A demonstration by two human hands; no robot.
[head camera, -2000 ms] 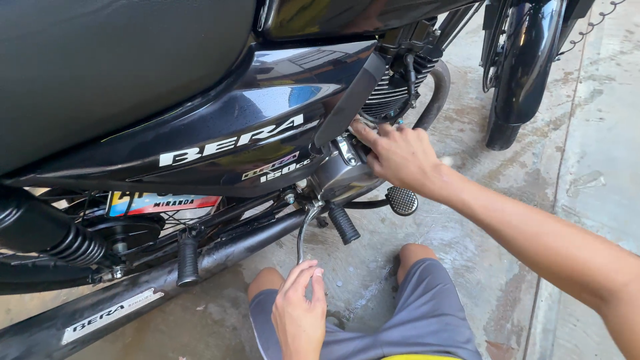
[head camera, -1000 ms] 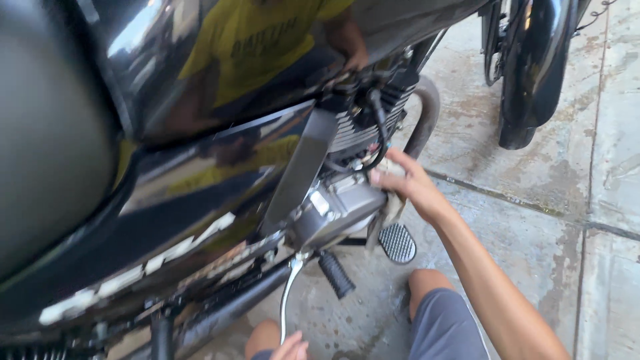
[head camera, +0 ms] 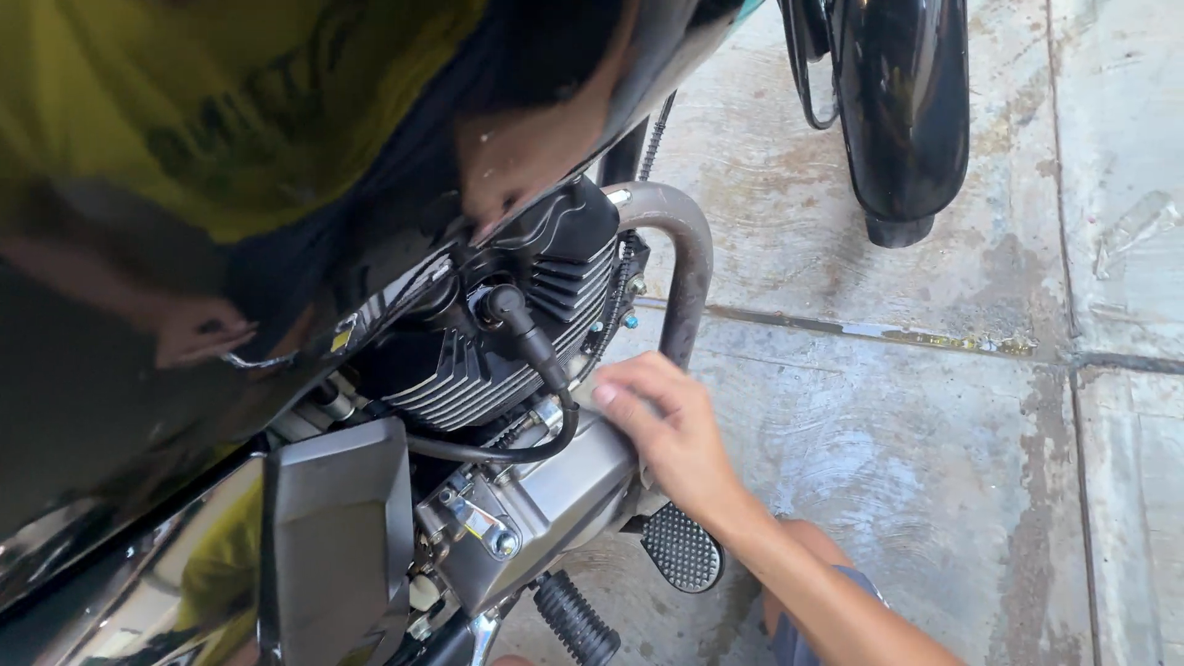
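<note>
My right hand (head camera: 671, 425) rests at the front end of the grey metal engine cover (head camera: 573, 490) of a black motorcycle, thumb and index finger near each other. What it touches under the fingers is hidden, and a bit of pale material, perhaps a cloth, shows below the palm. Left of the fingers, the black spark plug cap (head camera: 527, 328) sits on the finned cylinder (head camera: 481, 388), and its cable (head camera: 499, 455) curves back beneath it. The upper end of a chrome kick-start lever (head camera: 484, 634) shows at the bottom edge. My left hand is out of view.
The curved exhaust pipe (head camera: 694, 250) runs just beyond my hand. Below are the ribbed rubber footpeg (head camera: 575, 615) and the textured brake pedal (head camera: 683, 548). The glossy tank and side panels fill the left, with reflections. A black front fender (head camera: 897, 111) stands over the concrete floor (head camera: 860, 444).
The view has moved much closer to the engine. My left hand, earlier at the kick-start lever's lower end, has gone out of view. My right hand remains by the engine.
</note>
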